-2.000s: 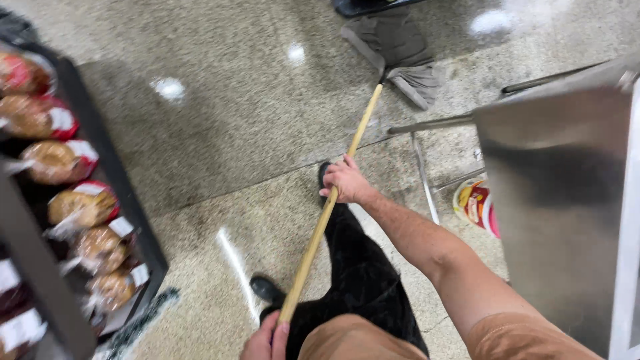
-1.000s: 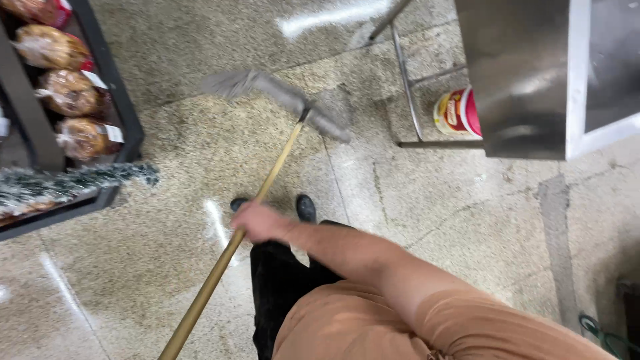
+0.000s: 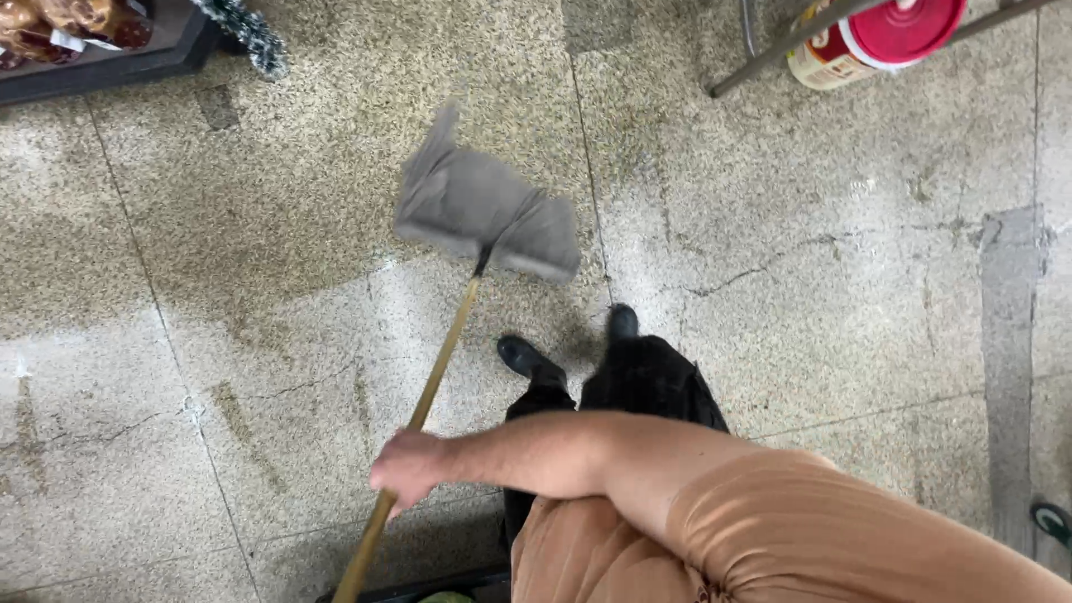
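My right hand (image 3: 409,471) is closed around a long wooden pole (image 3: 442,362), part way along it. The pole slants from the bottom edge up to a dark joint, where a grey cloth (image 3: 490,201) is draped over a wide head on the speckled floor. One flap of the cloth sticks up at the left and looks blurred. My left hand is outside the view, and the pole's upper end runs out past the bottom edge.
A black display shelf (image 3: 109,74) with wrapped baked goods and a tinsel garland (image 3: 243,33) is at upper left. Metal legs (image 3: 775,48) and a red-lidded bucket (image 3: 837,59) stand at upper right. A black-edged object (image 3: 469,579) lies at the bottom, near my boots (image 3: 521,356).
Two seconds ago both hands were on the pole; now only my right hand shows. The view has moved over the floor, and the cloth head is now left of the bucket, in front of my boots.
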